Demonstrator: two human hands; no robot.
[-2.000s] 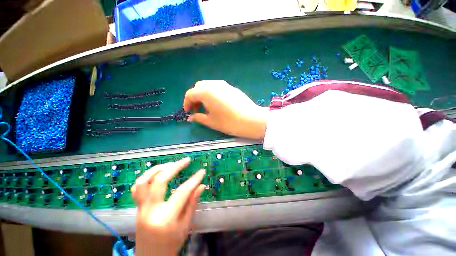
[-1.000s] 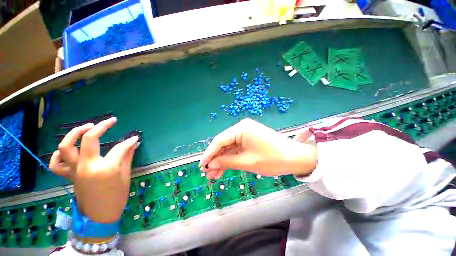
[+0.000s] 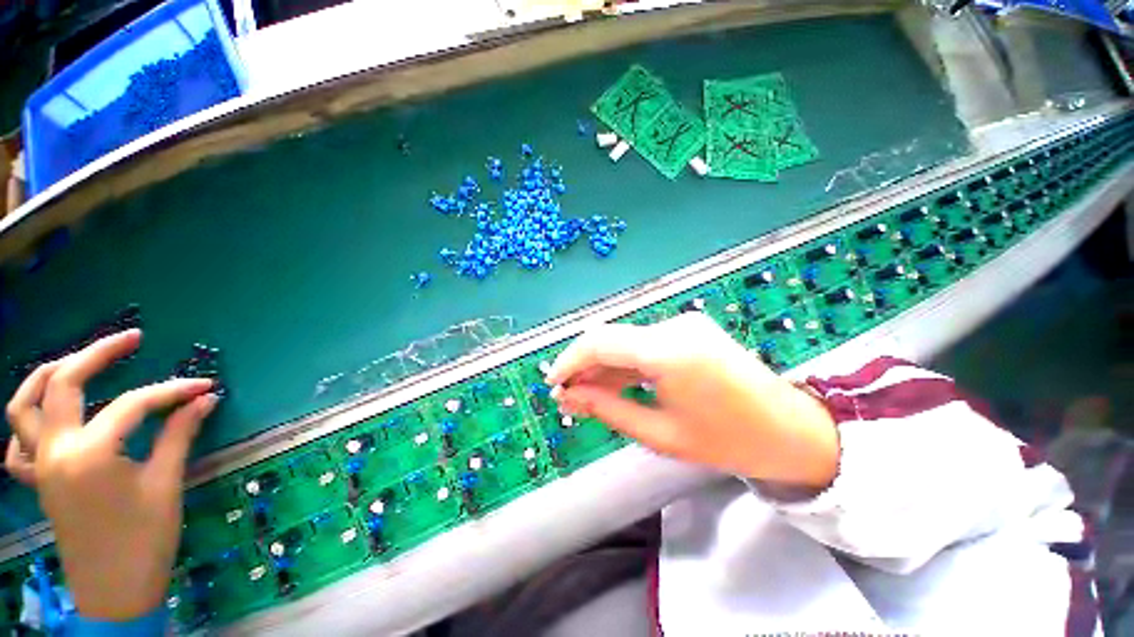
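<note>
Green circuit boards (image 3: 410, 467) lie edge to edge in the rail, carrying small white, black and blue parts. My right hand (image 3: 696, 398) is over this strip, thumb and forefinger close together at a board; whether a part is between them cannot be made out. My left hand (image 3: 112, 479) is at the far left, thumb and a fingertip close together beside small black components (image 3: 197, 361) on the green bench; what lies between the tips is unclear. A blue band is on the left wrist, cut off by the bottom edge.
A loose pile of blue disc parts (image 3: 529, 224) lies mid-bench. Green boards with black X marks (image 3: 742, 125) lie beyond, beside small white parts (image 3: 616, 149). A blue bin (image 3: 124, 93) with blue parts stands at the far left. Thin silvery wire (image 3: 423, 351) lies along the pale rail (image 3: 622, 292).
The view has swung right. My right hand has moved from the black components to the boards; a second ago it pinched a small dark part. My left hand has moved from the boards to the black components.
</note>
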